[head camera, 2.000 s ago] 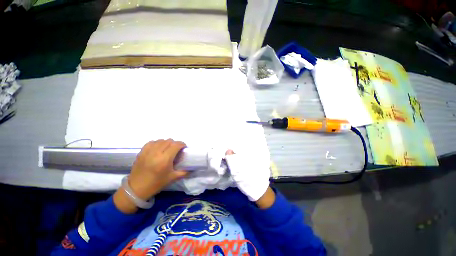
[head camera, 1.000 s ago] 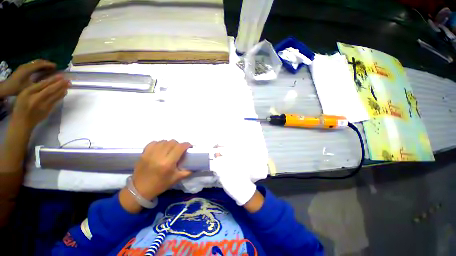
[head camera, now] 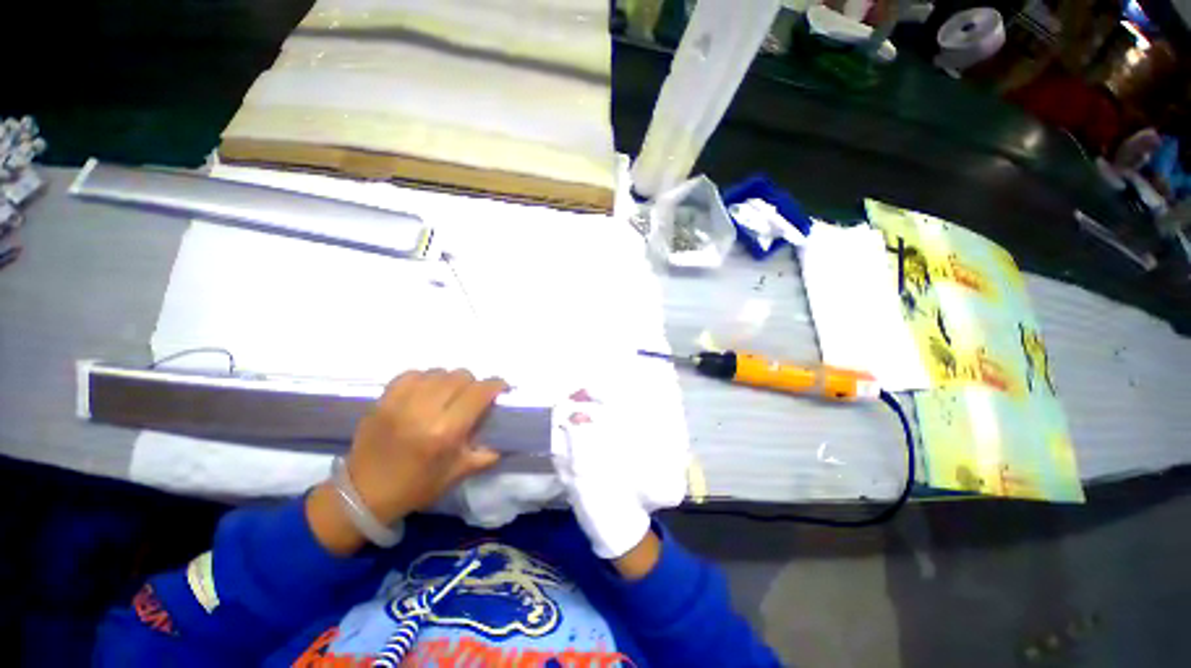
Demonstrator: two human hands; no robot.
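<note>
A slim light bar (head camera: 248, 403) lies across the near edge of the padding sheet (head camera: 549, 307), its dark grey face showing. A white end cap (head camera: 85, 389) is at its left end, and a thin lead wire curls up near it. My bare left hand (head camera: 425, 441) with a pale bracelet grips the bar right of its middle. My gloved right hand (head camera: 603, 457) is at the bar's right end, fingertips on it; the glove hides that end. The orange electric screwdriver (head camera: 794, 376) lies on the bench to the right, its bit pointing left.
A second light bar (head camera: 261, 212) lies at the upper left, a thin wire at its right end. Behind is a foam-topped board (head camera: 431, 124). A clear screw container (head camera: 690, 225), blue tray (head camera: 765, 215), white folded sheet (head camera: 856, 307) and printed sheet (head camera: 980, 359) are right.
Another person's hands appeared at the left with a second bar, which now lies alone at the upper left. The view has tilted. My hands remain on the near bar.
</note>
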